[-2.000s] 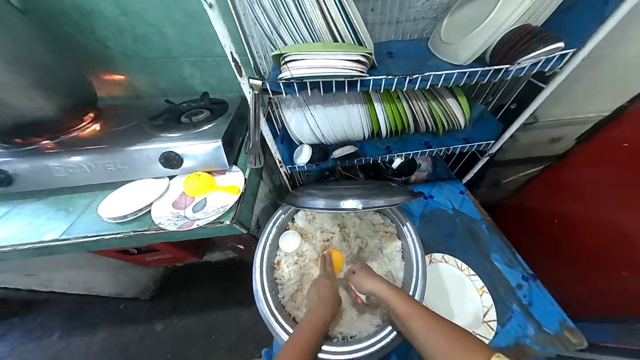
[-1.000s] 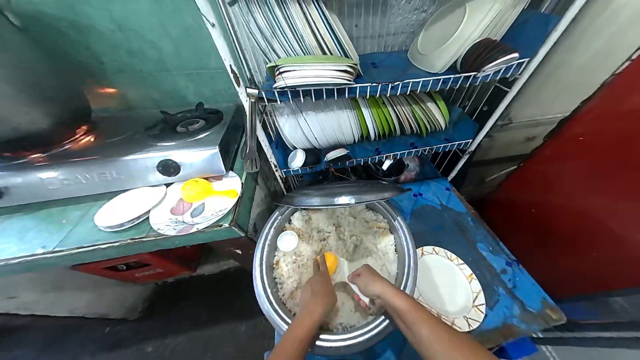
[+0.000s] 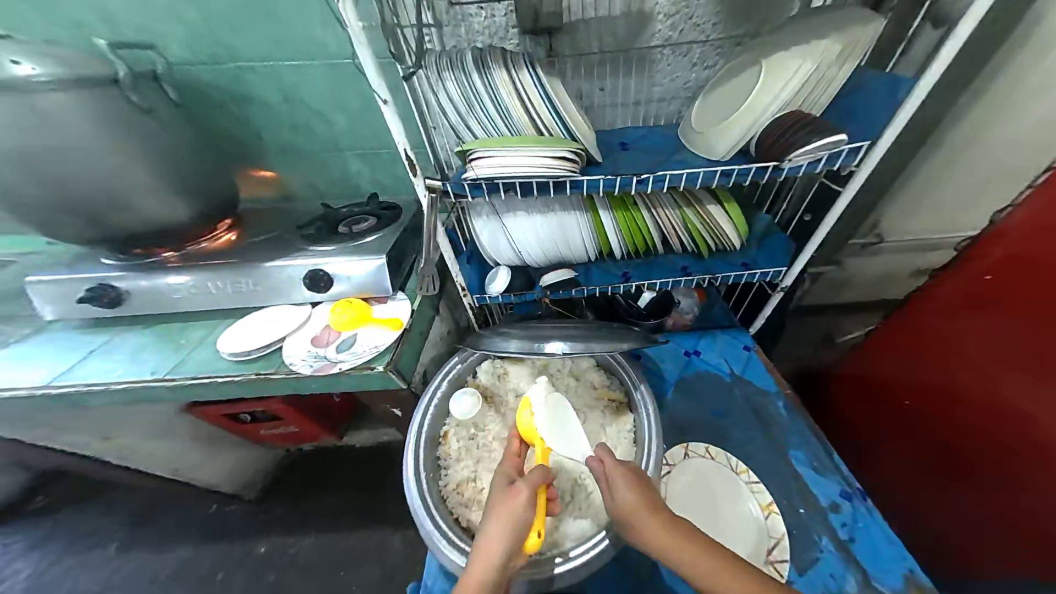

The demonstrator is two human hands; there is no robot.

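Note:
Both my hands are over a wide metal pot of cooked rice. My left hand grips the handle of a yellow plastic ladle, its bowl pointing away from me. In my right hand is a white rice paddle, with its blade against the ladle's bowl and some rice at its tip. A small white cup sits in the rice at the left. The dark metal lid leans at the pot's far rim. Right of the pot lies a patterned plate, partly behind my right forearm.
At the left, a large steaming pot stands over a flame on a gas stove. Another yellow ladle rests on a floral plate beside white plates. Behind is a wire rack full of plates.
The yellow ladle and white paddle have been lifted up from the rice, and their bowl and blade now show together above it. My left hand has moved down along the ladle's handle.

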